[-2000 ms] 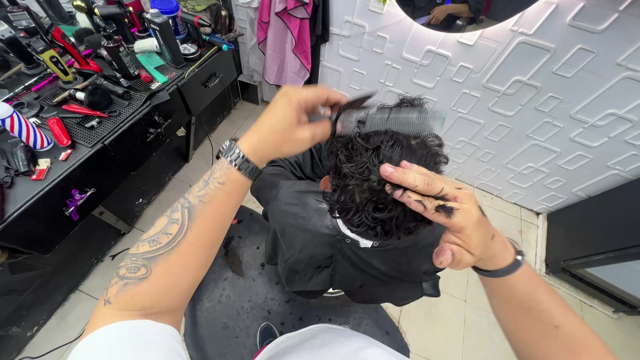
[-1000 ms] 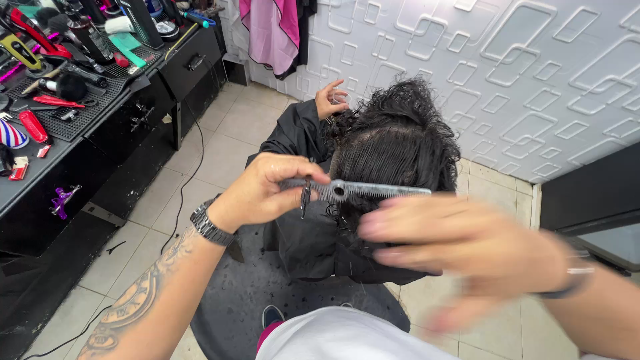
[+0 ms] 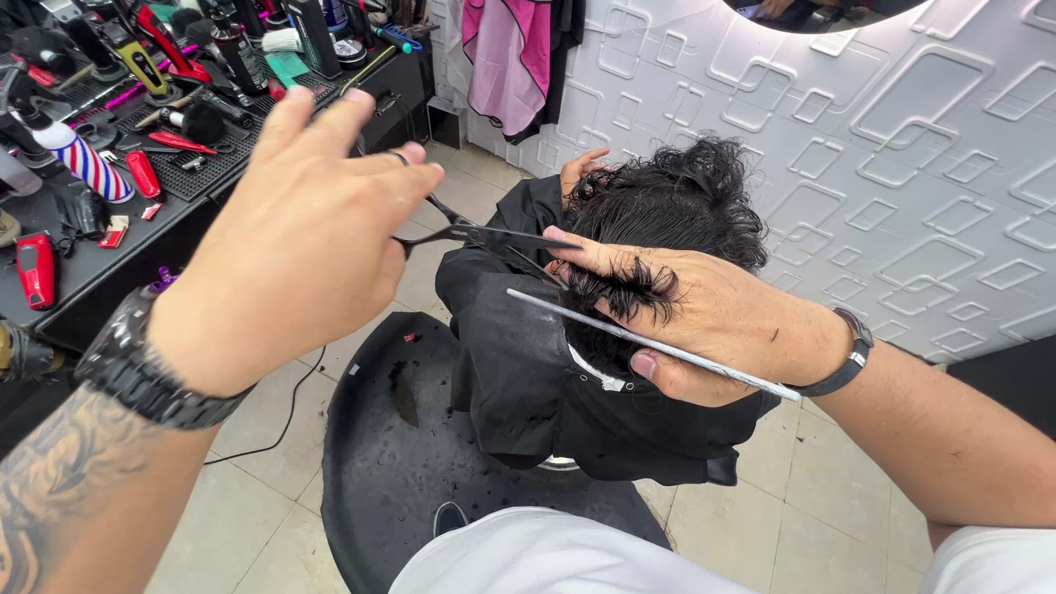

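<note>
My left hand [image 3: 289,239] holds black hairdressing scissors [image 3: 483,235], their blades apart and pointing right at the fingertips of my right hand. A lock of dark hair [image 3: 631,290] is gripped between the fingers of my right hand [image 3: 709,318], its cut-looking ends sticking out over them. That same hand holds a thin grey comb [image 3: 652,342] edge-on, slanting down to the right. Under both hands is the head of a seated person with curly black hair [image 3: 676,198], wearing a black cape [image 3: 528,355] with a white strip at the neck.
At the left, a black counter [image 3: 82,272] carries a red hair clipper [image 3: 36,271], a striped spray bottle [image 3: 82,161], brushes and other tools. A black mat [image 3: 396,495] lies around the chair. A textured white wall [image 3: 825,165] stands ahead, and a cable [image 3: 289,412] crosses the floor.
The comb, earlier at the hair by my left hand, is now in my right hand. My right fingers have closed on a lock of hair, and the scissors now have their blades apart beside it.
</note>
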